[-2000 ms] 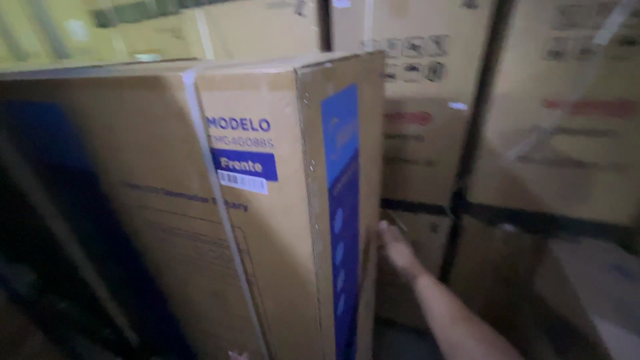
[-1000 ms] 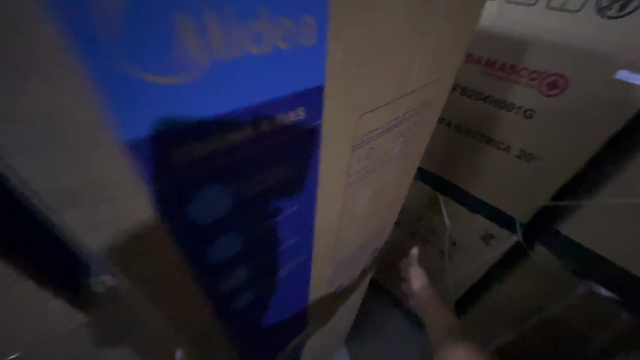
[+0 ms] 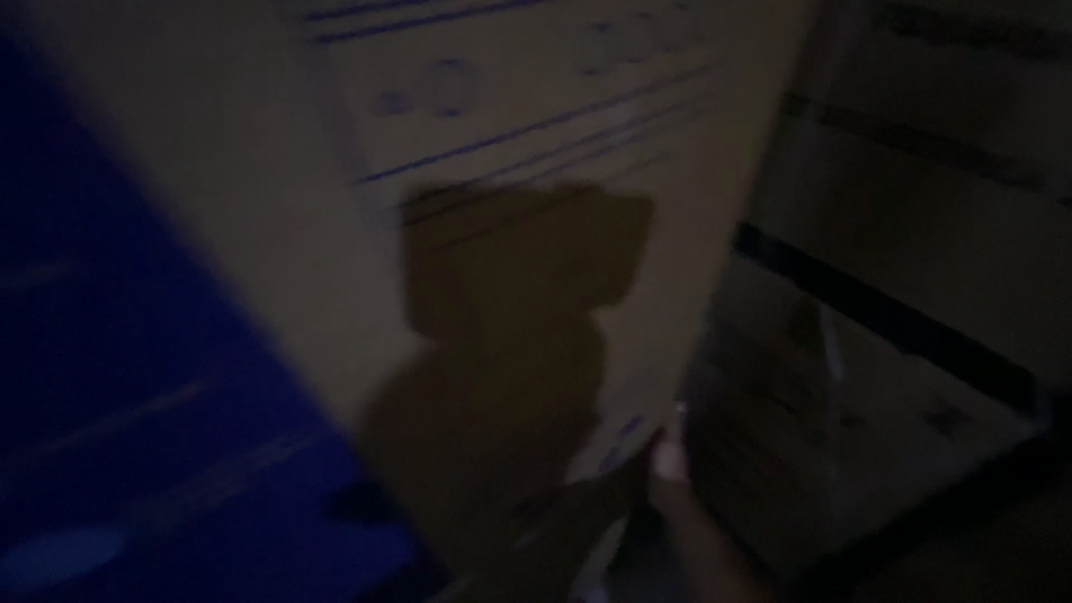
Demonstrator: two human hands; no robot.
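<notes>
A tall cardboard carton point(image 3: 536, 142) with blue printing fills the left and middle of the dim, blurred view. Its nearer left face is mostly a dark blue panel point(image 3: 167, 377). A dark shadow falls across the lower part of the tan face. My right hand point(image 3: 674, 477) is at the carton's lower right edge, the thumb seen against or beside that edge; the other fingers are hidden or too dark to make out. My left hand cannot be seen.
To the right, close beyond the carton, stand stacked cardboard boxes point(image 3: 930, 209) in deep shade. A dark band point(image 3: 888, 310) runs between the upper and lower boxes. A narrow gap separates them from the carton.
The view has moved closer around the carton, so a tan printed face now fills the middle. The scene has grown much darker. My right hand stays near the carton's right edge.
</notes>
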